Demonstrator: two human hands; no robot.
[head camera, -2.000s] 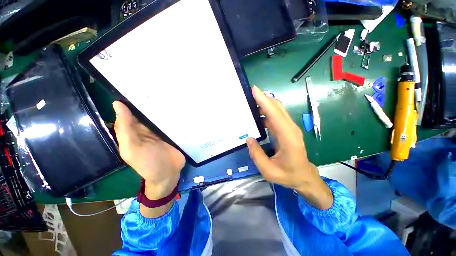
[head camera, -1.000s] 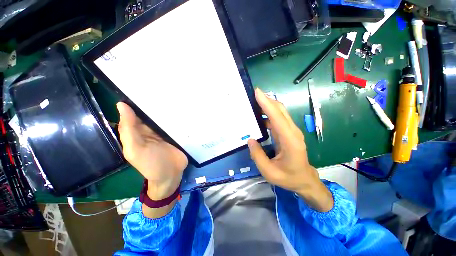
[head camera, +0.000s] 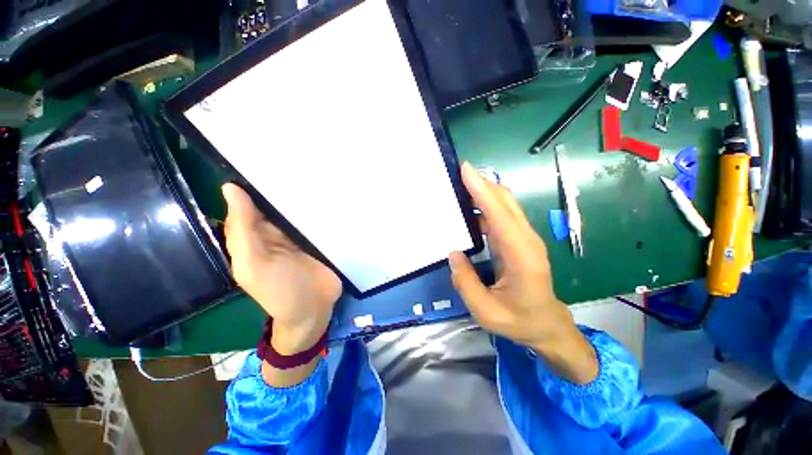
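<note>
A black-bordered tablet (head camera: 334, 151) with a nearly all-white lit screen is held tilted over the bench's front edge. My left hand (head camera: 280, 267) supports its lower left side, thumb along the edge and the other fingers hidden beneath. My right hand (head camera: 512, 258) grips its lower right corner, thumb near the bottom edge and fingers along the right side. A dark blue panel (head camera: 401, 307) with small white stickers lies below the tablet at the bench edge, partly hidden by it.
Film-wrapped black tablets (head camera: 125, 222) are stacked at left. Another dark tablet (head camera: 472, 44) lies behind. At right are a black stick (head camera: 570, 115), tweezers (head camera: 569, 200), red pieces (head camera: 612, 129), a white pen-like tool (head camera: 686, 206) and a yellow electric screwdriver (head camera: 731, 222). A person's blue sleeve shows far right.
The whole view has shifted, so everything appears slightly further right. The small text and blue button near the screen's bottom are no longer visible. Both hands keep their hold.
</note>
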